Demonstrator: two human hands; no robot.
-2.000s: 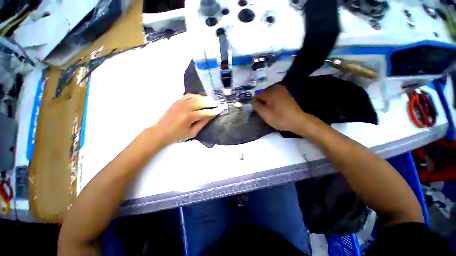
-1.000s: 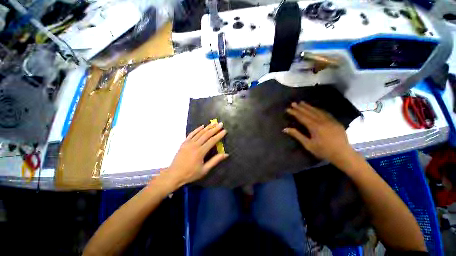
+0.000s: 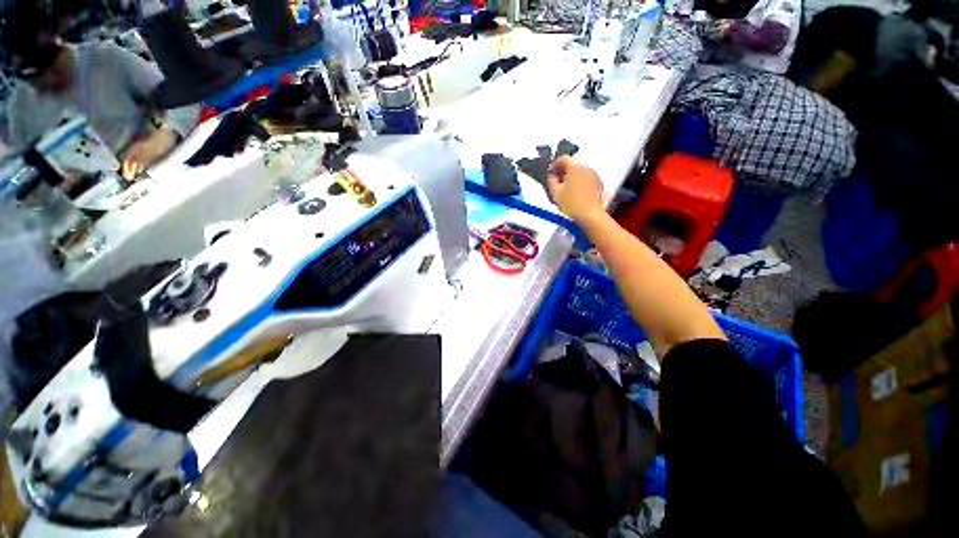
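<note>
The dark garment panel lies at the lower left, in front of the white sewing machine, over the table edge. My right hand is stretched out to the far right end of the table, its fingertips on small dark cloth pieces. The fingers are bent and small in the picture; a firm hold on a piece cannot be made out. Another dark piece lies just left of them. My left hand is not in view. The needle area is at the lower left, mostly hidden.
Red-handled scissors lie on the table right of the machine. A blue crate with dark cloth stands below the table edge. A red stool and a checked cloth bundle are beyond. A person sits at the upper left.
The view has swung to the right. My right hand has left the panel and reached to the dark pieces. My left hand and the yellow strip have gone out of view.
</note>
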